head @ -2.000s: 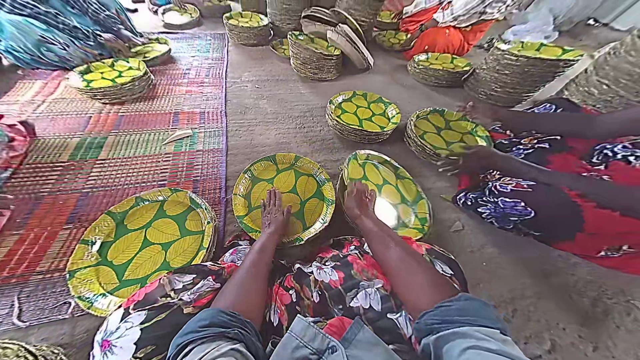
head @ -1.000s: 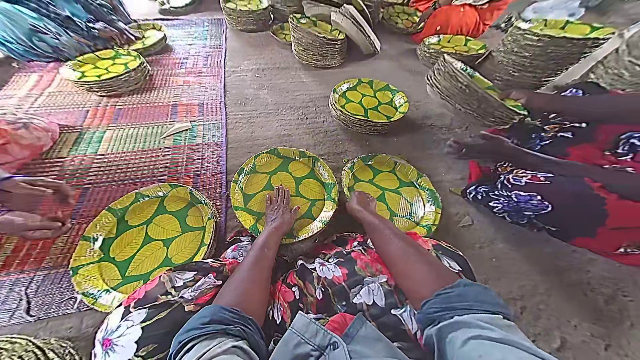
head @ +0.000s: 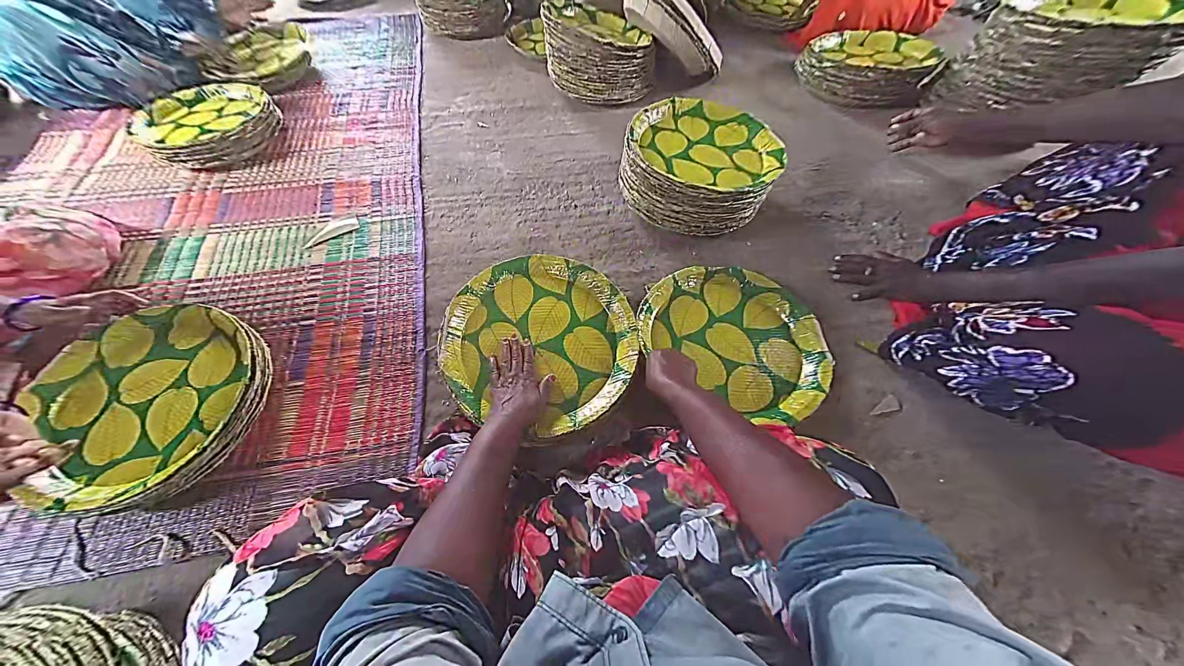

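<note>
Two round leaf-print plates lie side by side on the floor before my lap. On the lower part of the left plate point(head: 564, 305) rests my left hand point(head: 518, 384), flat, with its fingers apart. My right hand point(head: 671, 372) is at the near left edge of the right plate point(head: 740, 324), its fingers curled; whether they grip the rim is hidden. A tall stack of plates point(head: 703, 171) with the same yellow leaves on green stands beyond them. To the left, another person's hands touch the sides of a large plate stack point(head: 148, 398).
A woven striped mat point(head: 361, 305) covers the left side, with another plate stack point(head: 208, 125) on it. More stacks point(head: 601, 55) stand at the back. At the right, a co-worker's hands point(head: 879, 276) reach over the floor. A coiled bundle point(head: 83, 638) lies at bottom left.
The person at the left has brought their hands to the large stack. The stack that the co-worker at the right was handling has gone from beside their hands, and the middle stack stands taller.
</note>
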